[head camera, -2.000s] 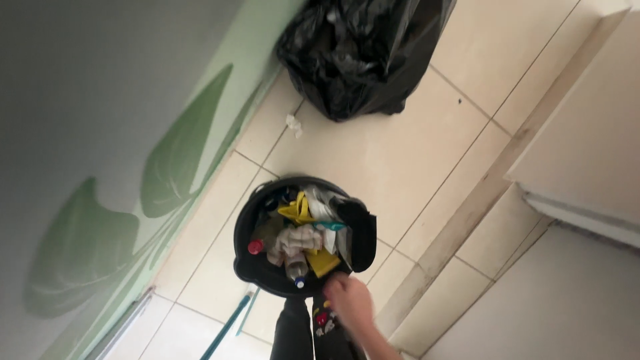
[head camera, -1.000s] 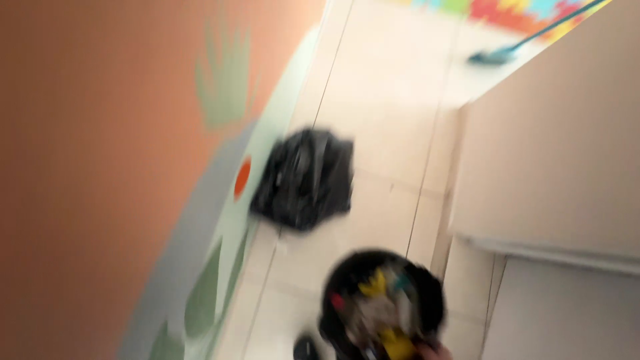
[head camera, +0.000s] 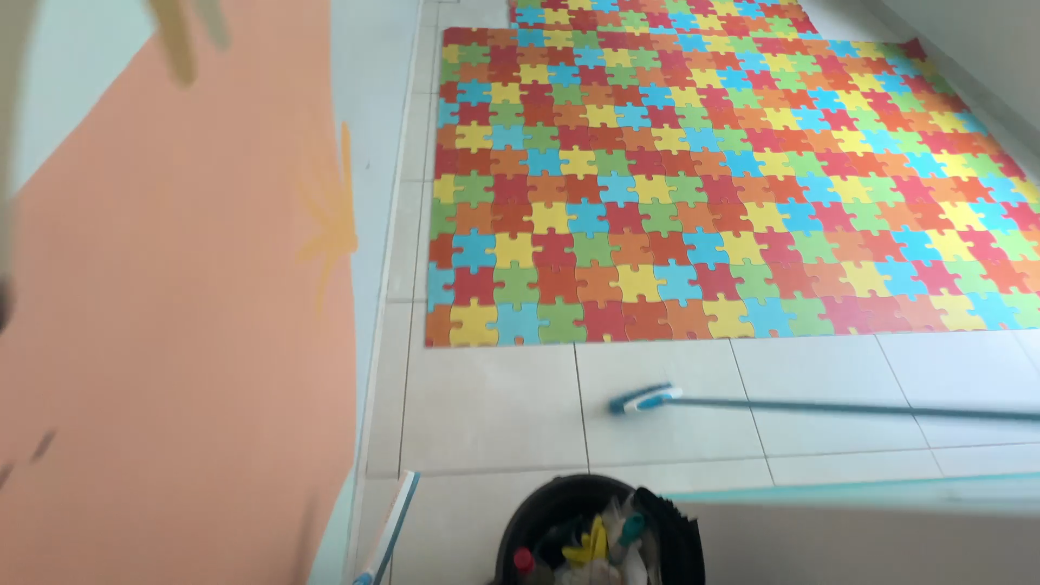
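Note:
At the bottom centre of the head view is a black bin (head camera: 524, 520), cut off by the lower edge. Inside lie a yellow item (head camera: 597, 543), a red bottle cap (head camera: 524, 559), a teal item (head camera: 632, 528) and pale crumpled rubbish. Neither my left hand nor my right hand shows, so what holds the bin is hidden. Beyond the bin, a broom (head camera: 646, 400) with a long teal handle lies on the tiles. A second white and blue cleaning tool (head camera: 394, 524) is to the left of the bin.
A colourful foam puzzle mat (head camera: 699, 187) covers the floor ahead. A painted orange wall (head camera: 203, 309) runs along the left. At the lower right stands a grey-brown panel (head camera: 853, 540) with a teal edge.
The view has swung forward to the mat and broom. The black rubbish bag on the floor and the hand at the bin's rim, both seen earlier, are out of view.

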